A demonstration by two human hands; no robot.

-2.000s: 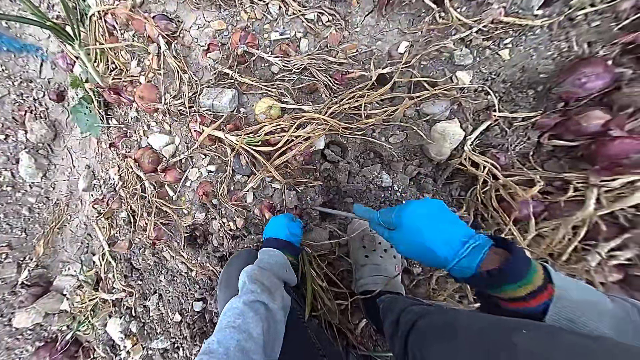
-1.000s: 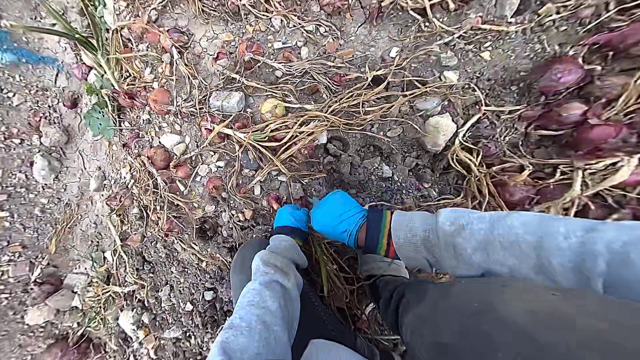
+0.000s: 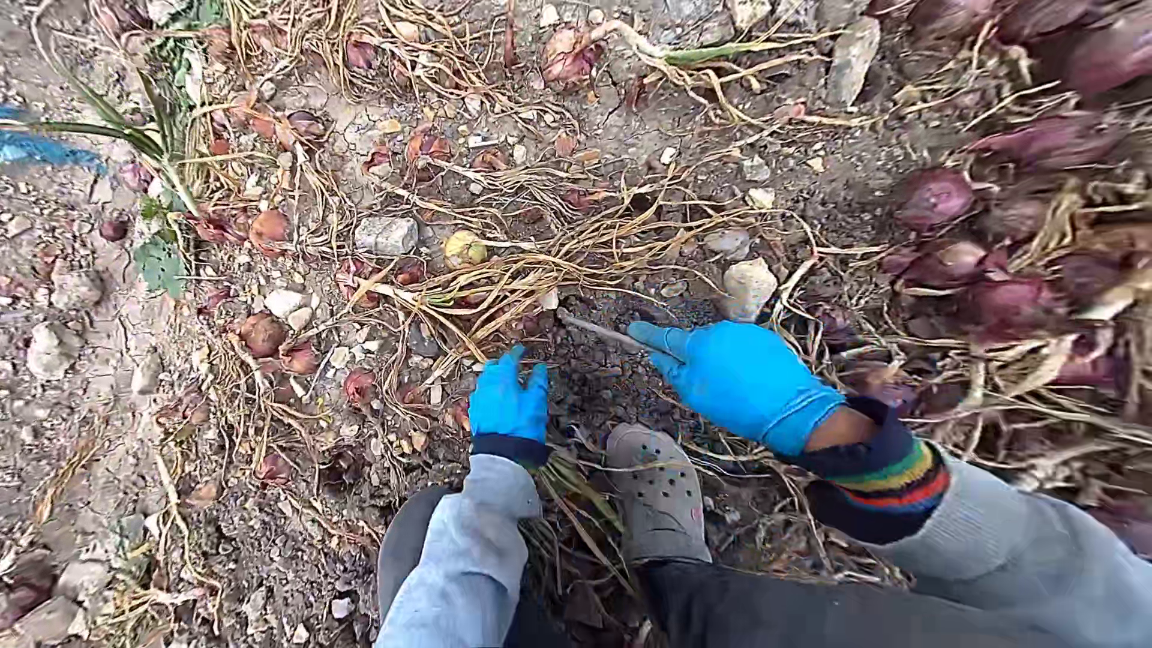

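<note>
My left hand (image 3: 510, 396), in a blue glove, is just above the soil with thumb and forefinger apart, beside the dry leaves (image 3: 504, 288) of some onions; nothing shows between its fingers. My right hand (image 3: 751, 378), also blue-gloved, is closed on a thin blade (image 3: 598, 329), perhaps a knife, whose tip points left towards the soil. The handle is hidden in the fist. A yellowish onion bulb (image 3: 465, 249) lies above my left hand, and small red bulbs (image 3: 359, 386) sit in the ground to its left.
Harvested red onions (image 3: 1008, 310) with dry tops are heaped along the right side. Pale stones (image 3: 749, 288) lie on the cracked soil. A grey clog (image 3: 657, 490) is on my foot between the hands. Green leaves (image 3: 162, 265) and a blue strip (image 3: 49, 148) are at the upper left.
A second ago my hands were together low in the view; now they are apart, the right one further right with the blade showing. The view has shifted.
</note>
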